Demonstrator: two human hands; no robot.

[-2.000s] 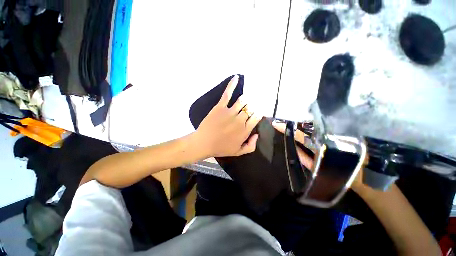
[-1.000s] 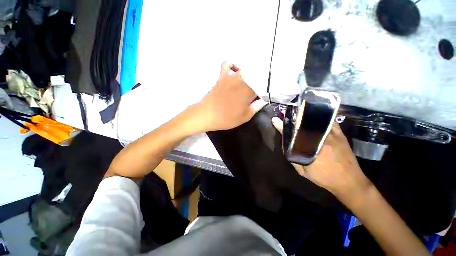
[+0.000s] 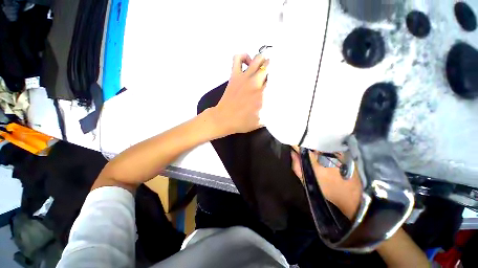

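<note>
A dark garment panel runs from the white table down over its front edge towards my lap. A dark piece with a rounded corner shows beside and under my left hand. My left hand is on this cloth, its fingers bent and pinched near the upper edge; a ring shows on one finger. My right hand is at the cloth by the needle area, partly hidden behind the shiny metal loop of the sewing machine head. Its fingertips and grip are mostly hidden.
Stacked dark cut pieces lie at the upper left beside a blue strip. An orange item and pale scraps are at far left. The table's front edge crosses below my left forearm.
The view has shifted, so the machine head appears lower and larger. My left hand has closed from flat to pinched fingers, and my right hand is more hidden behind the loop than a second ago.
</note>
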